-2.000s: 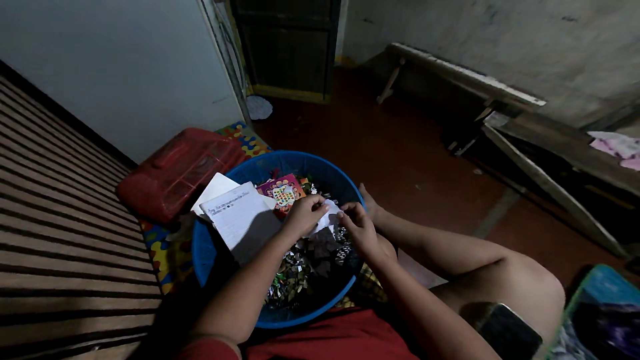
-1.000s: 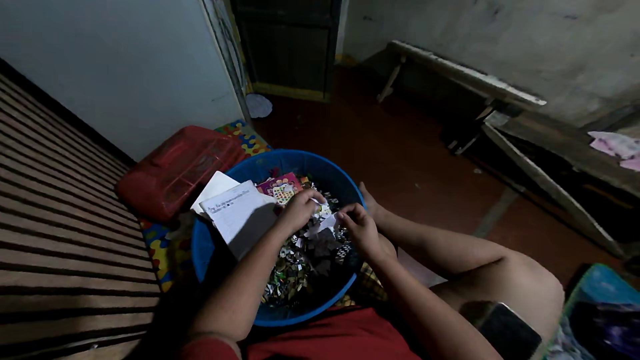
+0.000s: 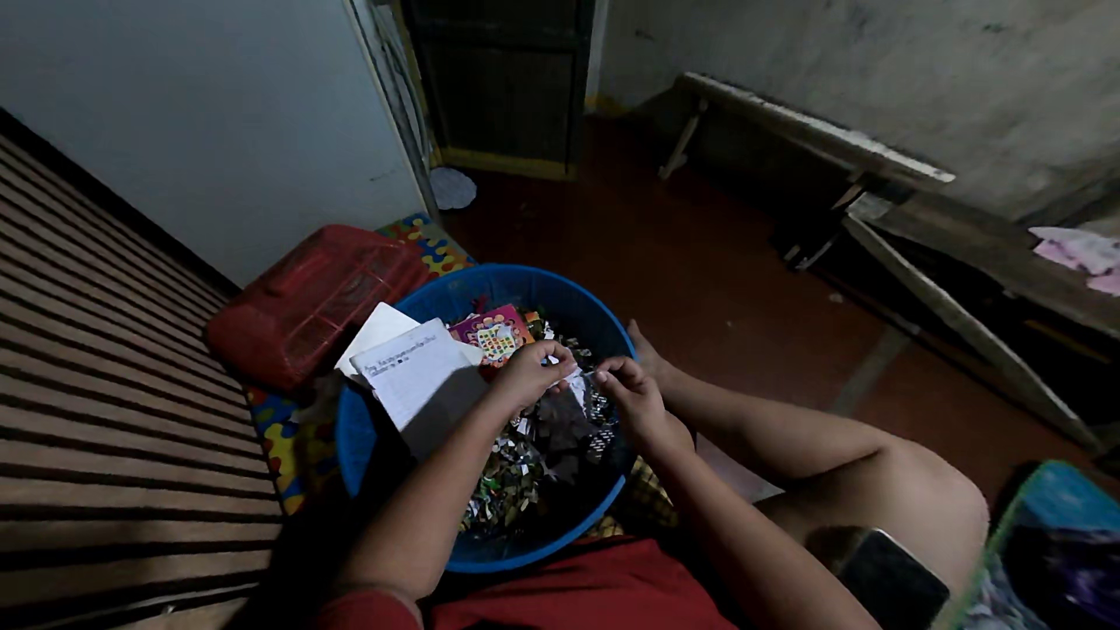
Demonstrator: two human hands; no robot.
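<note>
A blue round plastic basin (image 3: 486,560) stands in front of me, holding many small cut scraps (image 3: 500,490) of paper or foil. Over it, my left hand (image 3: 534,374) pinches a small white piece (image 3: 575,381), which looks like paper. Close on its right, my right hand (image 3: 632,394) has its thumb and fingertips together at that piece's edge; whether they grip it is too small to tell. Dark pieces (image 3: 562,420) lie below the hands. A notebook page with handwriting (image 3: 420,372) leans on the basin's left side, beside a colourful printed card or packet (image 3: 494,332).
A red plastic case (image 3: 306,297) rests on a patterned mat (image 3: 418,234) left of the basin. Wooden benches (image 3: 814,127) stand along the right wall. A smartphone (image 3: 892,577) lies on my leg. A slatted wooden surface (image 3: 114,385) borders the left.
A second ago my left hand was over the scraps with its fingers spread further right; it has drawn back slightly. The right hand stays close by. The basin and notebook page have not moved.
</note>
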